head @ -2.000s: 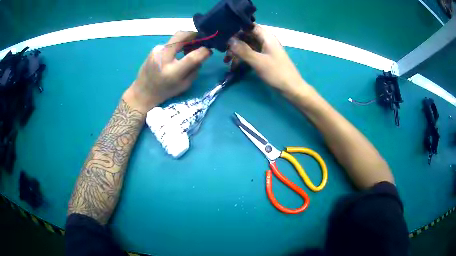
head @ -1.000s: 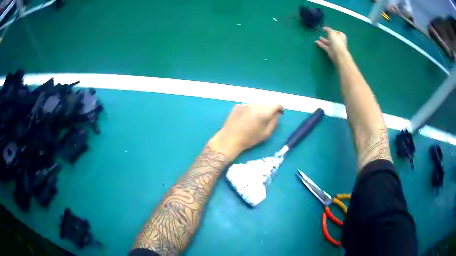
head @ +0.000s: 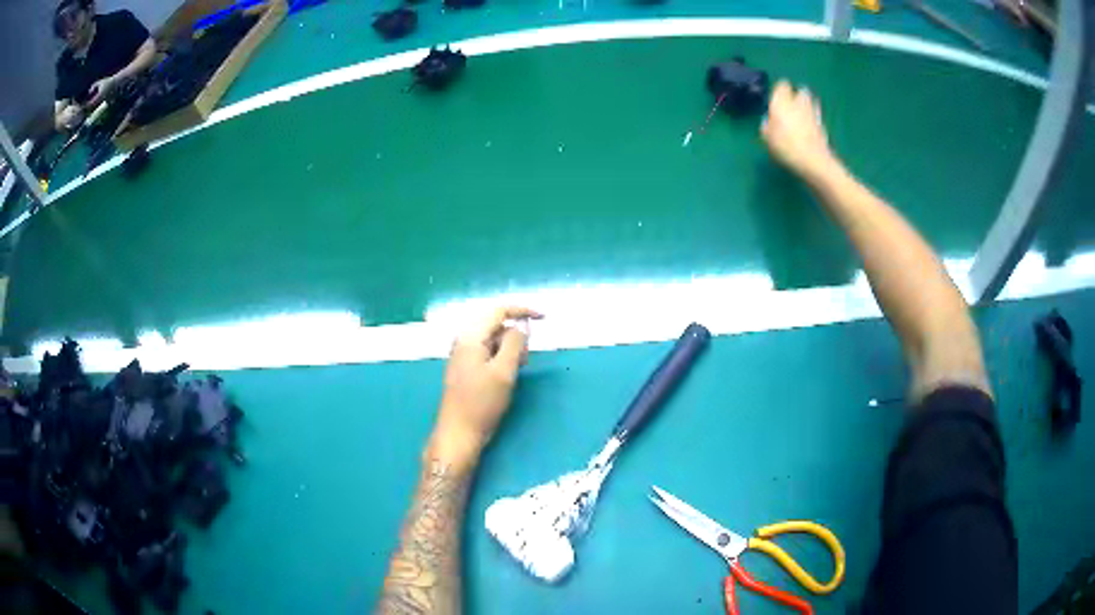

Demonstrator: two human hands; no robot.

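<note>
A black motor housing (head: 737, 87) lies on the dark green conveyor beyond the white rail, its thin red wire (head: 711, 114) ending in a small white connector. My right hand (head: 795, 126) is at the housing's right side, fingers loosely bent, with nothing visible in it; I cannot tell if it touches the housing. My left hand (head: 480, 375) is over the near edge of the white rail, empty, fingers loosely curled and apart. The wrapped-head mallet (head: 654, 387) lies on the teal bench between my arms. The scissors (head: 724, 542) lie to its right, their red handle cut off by the bottom edge.
A heap of black plastic parts (head: 108, 469) is at left. Another black unit (head: 440, 69) lies across the conveyor. A carton tray (head: 210, 90) and a person (head: 106, 54) are at far upper left. A grey post (head: 1035, 168) and a black part (head: 1059, 372) are at right.
The housing left my hands and now lies on the conveyor. My right hand reached forward to it; my left hand drew back to the rail. The view has tilted up, showing the line's far side.
</note>
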